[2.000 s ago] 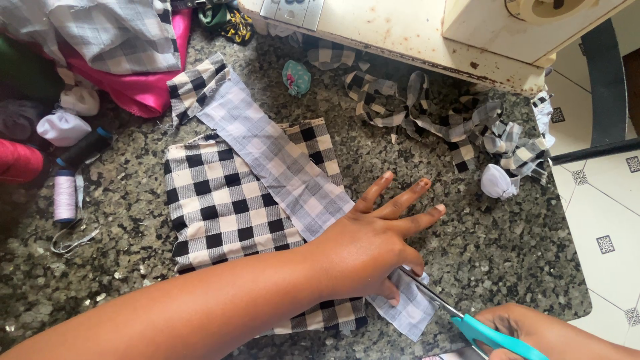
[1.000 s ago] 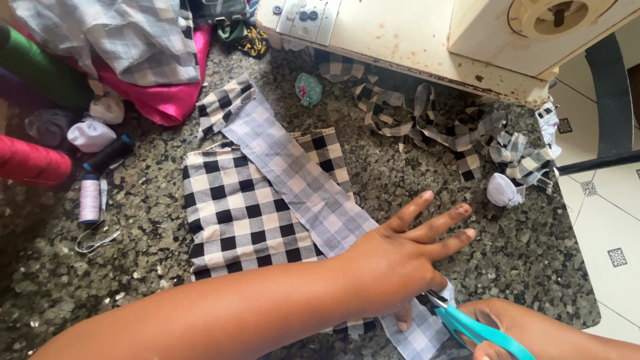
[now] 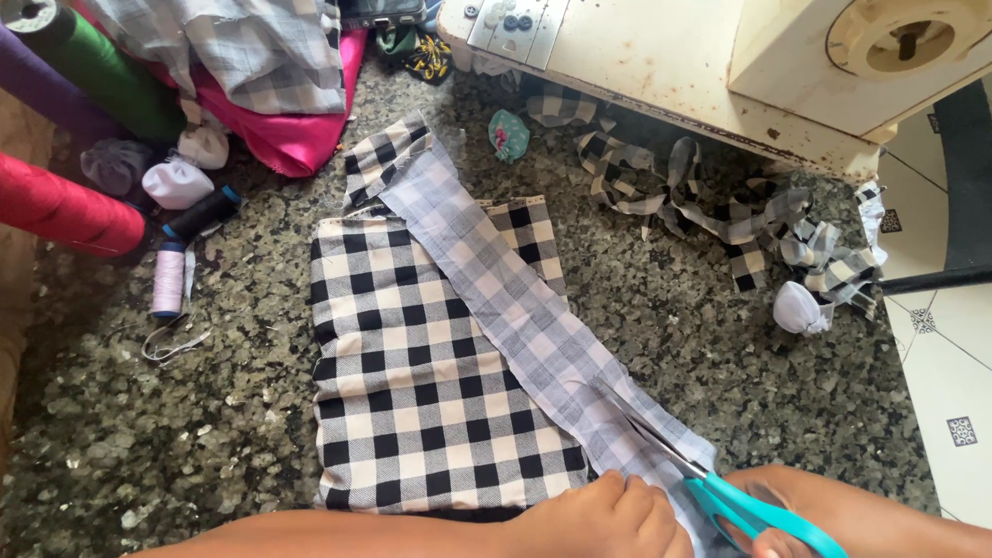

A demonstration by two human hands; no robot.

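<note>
My right hand point(image 3: 763, 496), at the lower right, grips a pair of scissors with turquoise handles point(image 3: 756, 511). Their slightly parted blades lie over the lower part of a long pale checked fabric strip point(image 3: 535, 318). Closed on the strip's left edge near the bottom is my left hand point(image 3: 612, 515), just left of the scissors. The strip runs diagonally across a black-and-cream checked fabric piece point(image 3: 434, 372), and its upper end meets a darker checked flap point(image 3: 384, 159). The lowest end of the strip is partly hidden by my hands.
A sewing machine point(image 3: 659, 70) stands at the upper right, with buttons point(image 3: 518, 22) on its bed. Fabric scraps point(image 3: 674, 186) lie below it. Large thread cones point(image 3: 70, 205), small spools point(image 3: 168, 279) and pink cloth point(image 3: 294, 139) are on the left of the granite countertop point(image 3: 256, 434).
My left hand, earlier spread flat over the strip, has moved down and closed on its edge. The scissor blades, partly hidden before, now show along the strip.
</note>
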